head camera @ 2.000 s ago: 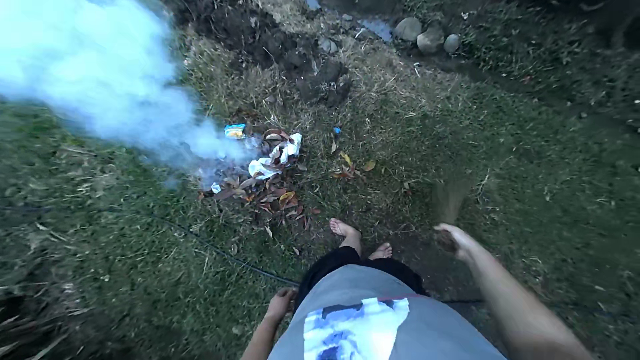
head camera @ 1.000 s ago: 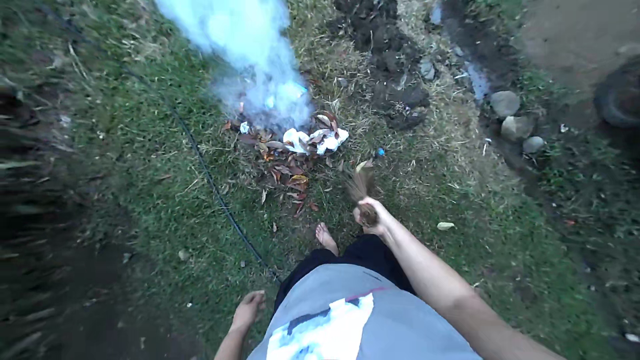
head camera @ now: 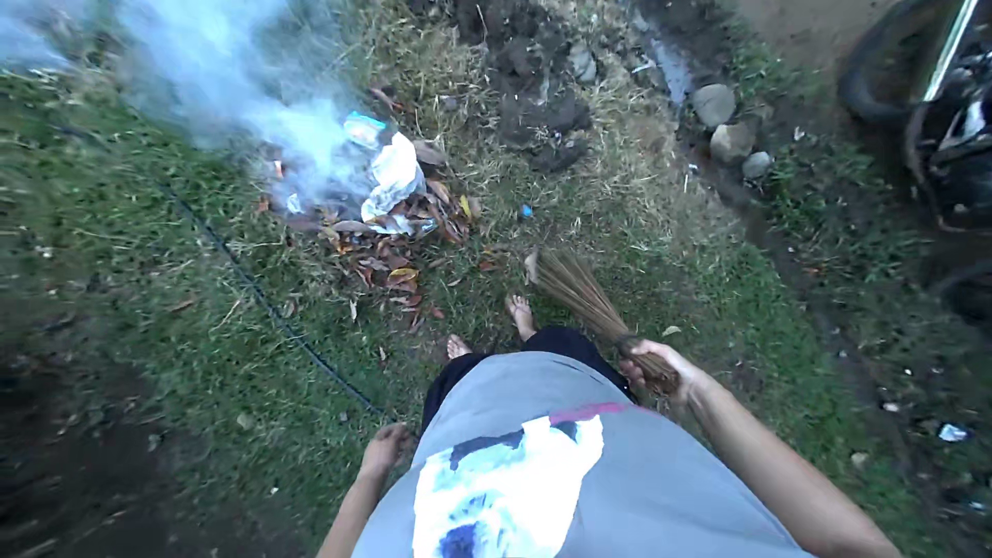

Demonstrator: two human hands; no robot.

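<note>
My right hand (head camera: 657,367) is closed around the bound end of a stick broom (head camera: 585,298), whose bristles fan out toward the upper left, just above the grass by my bare feet. A brown leaf (head camera: 532,266) lies at the bristle tips. My left hand (head camera: 390,447) hangs beside my left hip, fingers curled, and whether it holds anything is unclear. Ahead and to the left, a smoking pile of dry leaves (head camera: 391,260) has crumpled white waste (head camera: 395,177) and a blue wrapper (head camera: 364,129) on it. Smoke hides the pile's far left part.
A dark hose or cable (head camera: 260,291) runs diagonally across the grass to my left. Dug soil (head camera: 542,93) lies ahead. Several stones (head camera: 731,142) line a narrow muddy ditch on the right, and beyond it stands what looks like a motorcycle (head camera: 961,147), partly in view.
The broom in my right hand, blurred earlier, now shows with its bristles spread toward the upper left. The view has turned and shifted, and the vehicle shows more fully at the right.
</note>
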